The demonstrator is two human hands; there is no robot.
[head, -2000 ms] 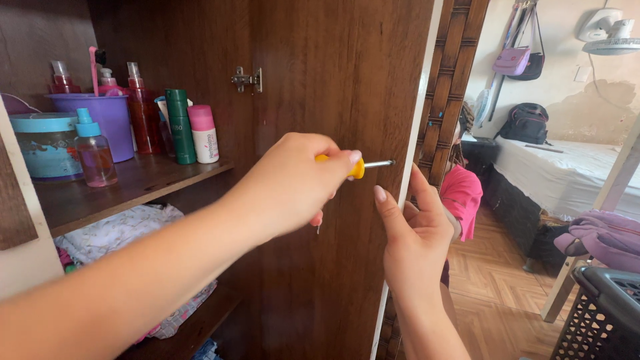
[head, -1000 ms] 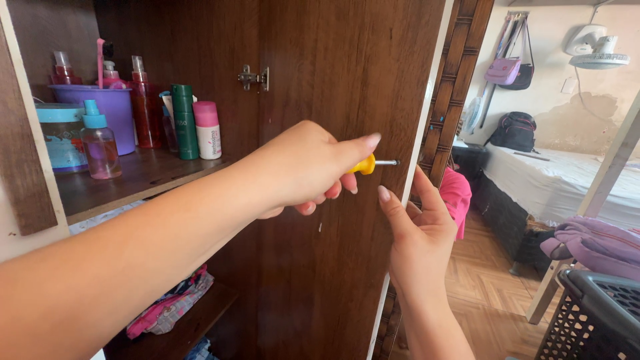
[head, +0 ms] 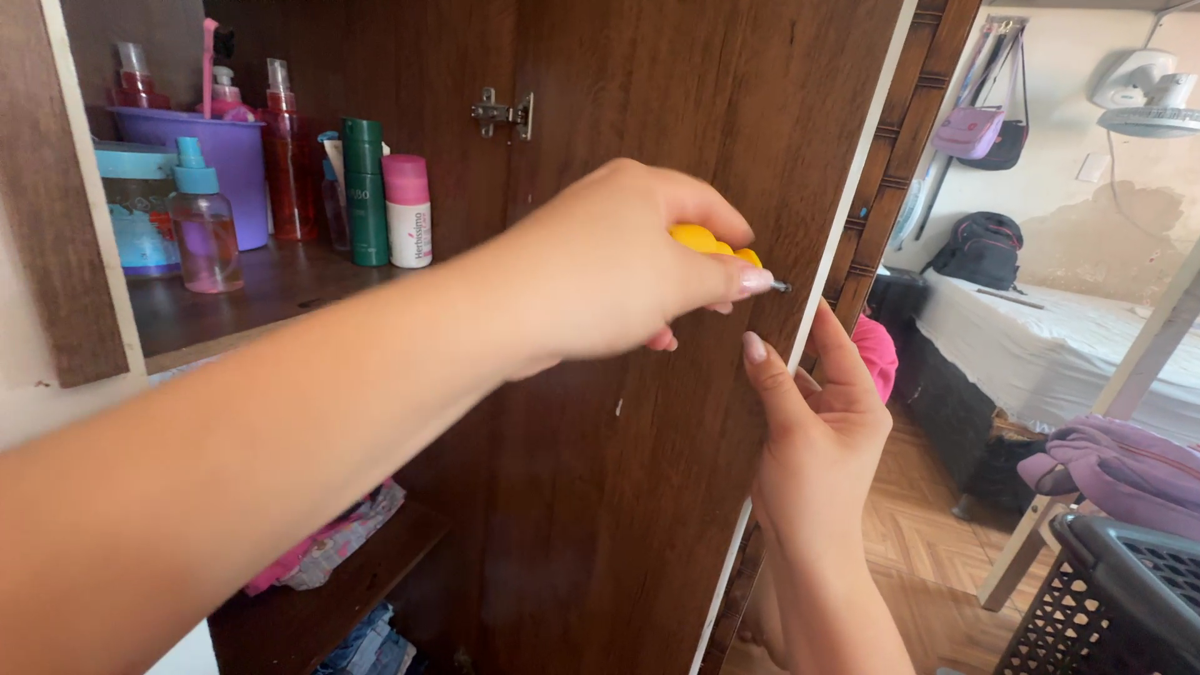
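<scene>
A brown wooden wardrobe door stands open, with its white edge toward the right. My left hand is closed around a screwdriver's yellow handle. The short visible part of its metal shaft points right, its tip at a small dark spot on the door's inner face near the edge. My right hand holds the door's edge below the tip, thumb on the inner face and fingers reaching behind. A metal hinge joins door and cabinet at upper left.
Bottles, including a green bottle, and a purple tub stand on the left shelf. Folded clothes lie below. At right are a dark plastic basket, a bed and part of a person in a pink garment.
The screwdriver has shifted and turned in my left hand, and less of its shaft shows than before. My right hand stays at the door's edge.
</scene>
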